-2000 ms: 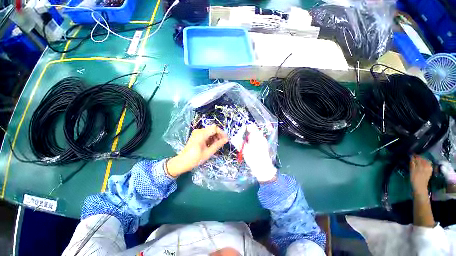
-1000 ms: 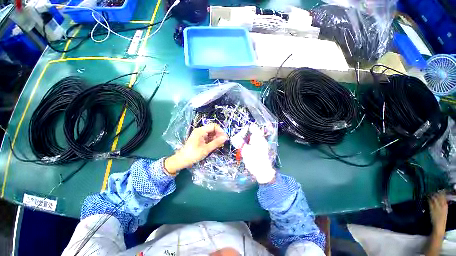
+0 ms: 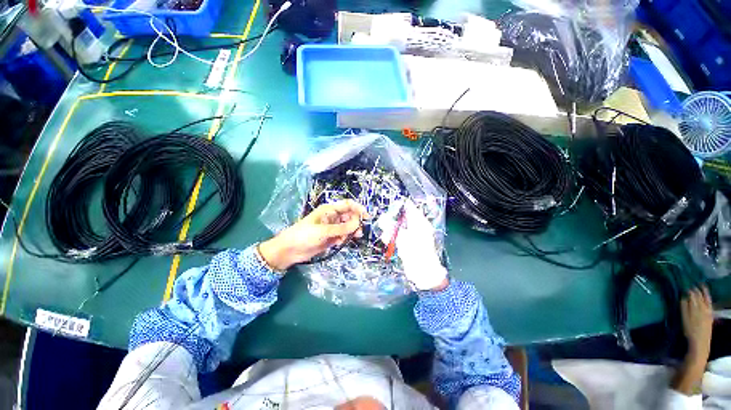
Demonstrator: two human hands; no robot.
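My bare left hand [image 3: 319, 231] is over the open clear plastic bag [image 3: 282, 210], thumb and fingertips pinched together on a thin dark cable end [image 3: 327, 255]. My right hand [image 3: 418, 248] wears a white glove and is closed around a small tool with red handles [image 3: 393, 237], just right of the left fingertips. The tool's tip is too small and blurred to make out. Short white, blue and dark wire scraps [image 3: 353, 268] fill the bag beneath both hands.
Coiled black cables lie at left [image 3: 172, 192] and right [image 3: 505, 172], with another stack [image 3: 649, 180] farther right. A light blue tray [image 3: 353, 78] and a long white carton [image 3: 489, 84] stand beyond the bag. Another person's hand [image 3: 696, 324] is at the right edge.
My left hand has turned slightly, its fingers now flatter and more closed. The red handles show more clearly in my right hand. The other person's hand has moved right and down from the coil.
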